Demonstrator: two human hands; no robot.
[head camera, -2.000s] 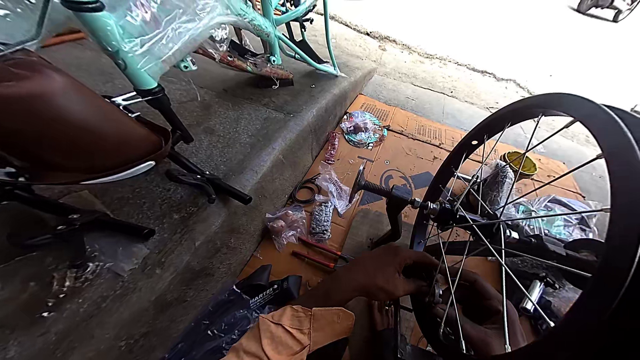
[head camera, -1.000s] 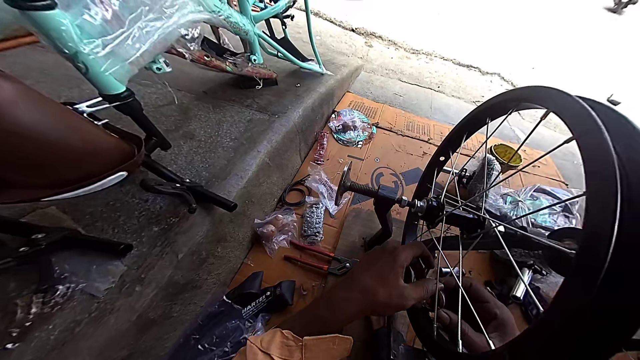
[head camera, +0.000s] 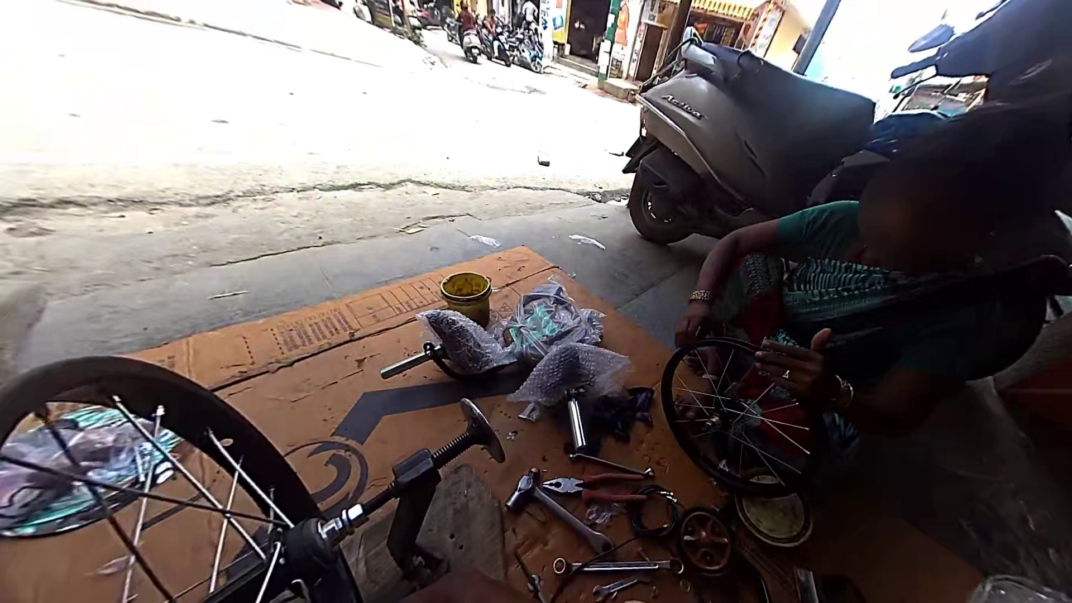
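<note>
A spoked black wheel (head camera: 226, 419) stands at the lower left, its hub beside a black metal stand (head camera: 412, 511) with a threaded bolt and a round disc end (head camera: 483, 430). A blurred brown patch, perhaps part of my arm, shows at the bottom edge. Neither of my hands can be made out. On the cardboard (head camera: 318, 368) lie a hammer (head camera: 559, 511), red-handled pliers (head camera: 595, 486), a ring spanner (head camera: 618, 566), a coil of black cable (head camera: 656, 512) and a small brown-centred wheel (head camera: 705, 540). Bubble-wrapped parts (head camera: 469, 339) lie farther back.
At the right, a seated person (head camera: 821, 293) has both hands at a smaller spoked wheel (head camera: 741, 416). A yellow tub (head camera: 466, 297) and plastic-wrapped parts (head camera: 553, 322) sit on the cardboard. A parked scooter (head camera: 737, 142) stands behind, beside the bright road.
The view has swung far to the right, bringing in the scooter, the seated person and more tools. My hands, earlier at the wheel's spokes, have gone out of view.
</note>
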